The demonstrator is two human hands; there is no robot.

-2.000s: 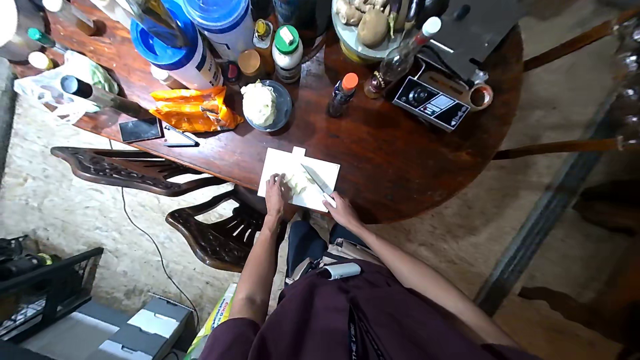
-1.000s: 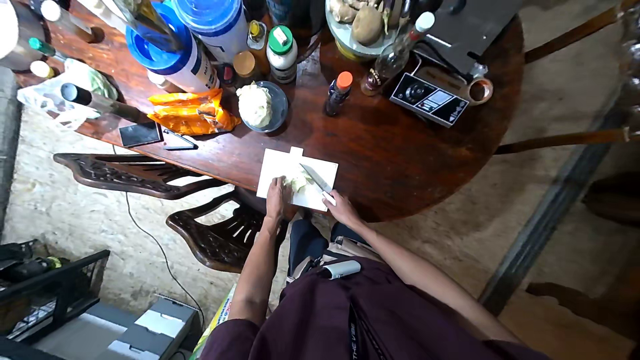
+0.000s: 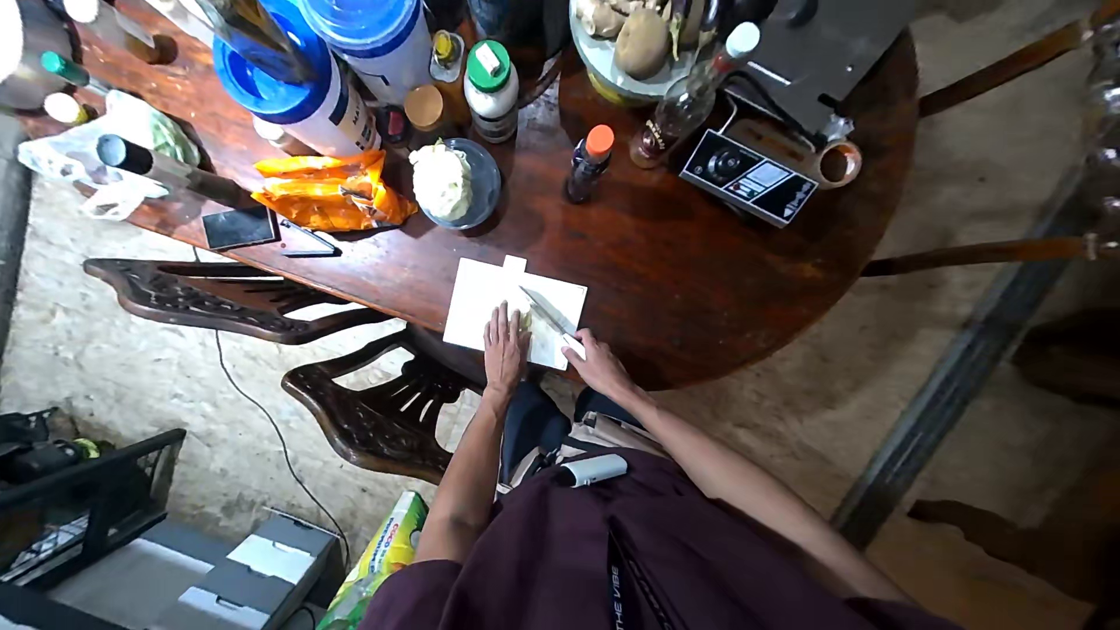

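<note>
A white cutting board (image 3: 472, 297) lies at the near edge of the dark wooden table. My right hand (image 3: 602, 363) grips the pale handle of a kitchen knife (image 3: 547, 309), whose blade points up and left over the board. Pale green pieces of a vegetable (image 3: 525, 322) lie on the board beside the blade. My left hand (image 3: 505, 346) rests flat on the board, fingers stretched out and close together, at the left of these pieces; whether anything is under its fingers is hidden. Beyond the board, a whitish cauliflower-like head (image 3: 442, 182) sits on a grey plate (image 3: 484, 188).
An orange plastic bag (image 3: 328, 191), a phone (image 3: 239, 227) and blue-lidded tubs (image 3: 359, 17) stand or lie at the left. A red-capped bottle (image 3: 588, 164), a glass bottle (image 3: 678, 109), a boxed device (image 3: 748, 178) and a tape roll (image 3: 838, 164) are farther right. Carved chairs (image 3: 367, 402) touch the near-left edge.
My left hand's fingers, more bent earlier, now lie stretched out on the board. My right hand keeps its hold on the knife.
</note>
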